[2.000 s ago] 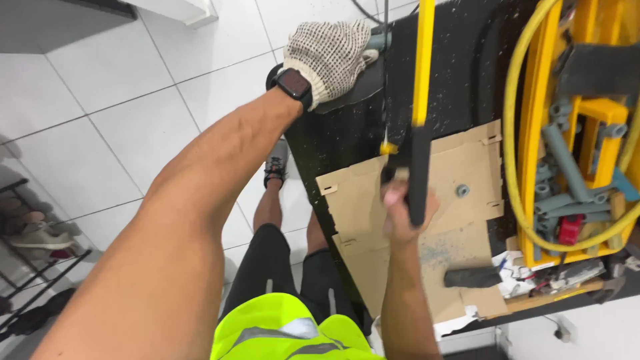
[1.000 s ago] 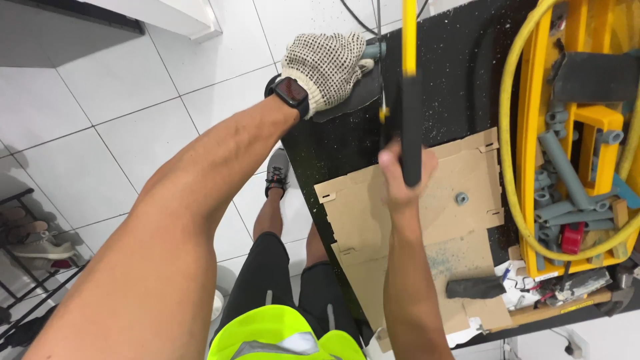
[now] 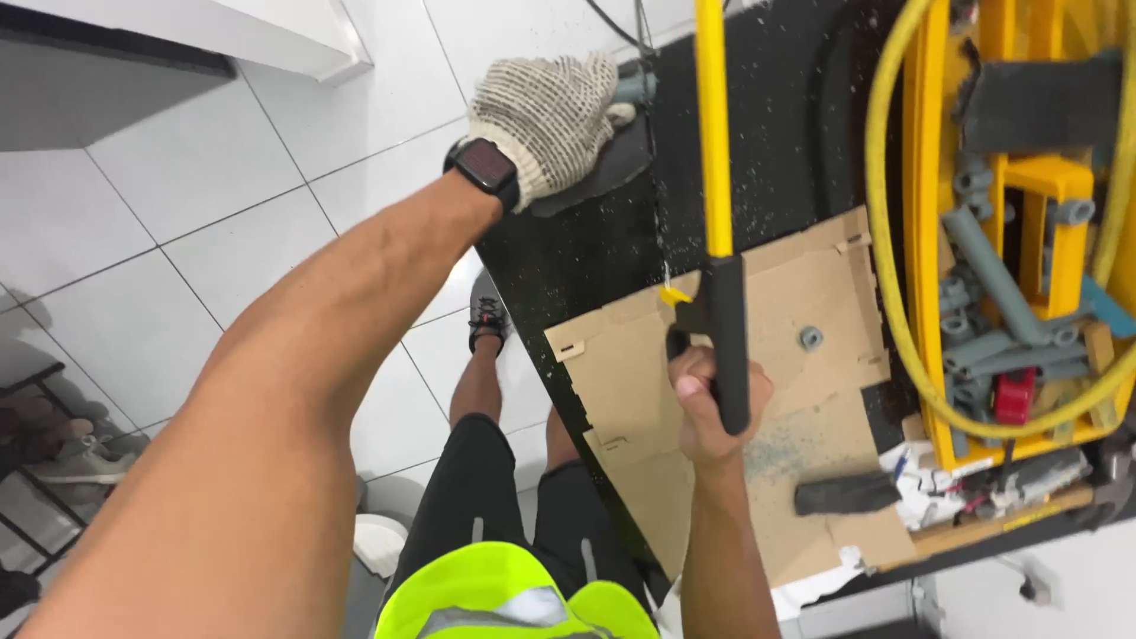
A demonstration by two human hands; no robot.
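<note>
My left hand, in a knitted dotted glove, presses down on a grey plastic pipe at the far edge of the black tabletop. A dark flat pad lies beneath this hand. The bare fingers of my right hand are closed around the black handle of a yellow-framed hacksaw. Its thin blade runs beside the exposed end of the pipe; whether it touches the pipe cannot be told. On the flattened cardboard sits a short grey pipe piece, right of the saw handle.
A yellow tool box with grey pipe pieces and a looped yellow hose stands at the right. Near it on the table lie a dark cloth-like roll and a wooden-handled tool. A shoe rack is at the lower left.
My right hand and the hacksaw have shifted along the blade's line, first away from me, then back toward me. My gloved left hand stays at the pipe.
</note>
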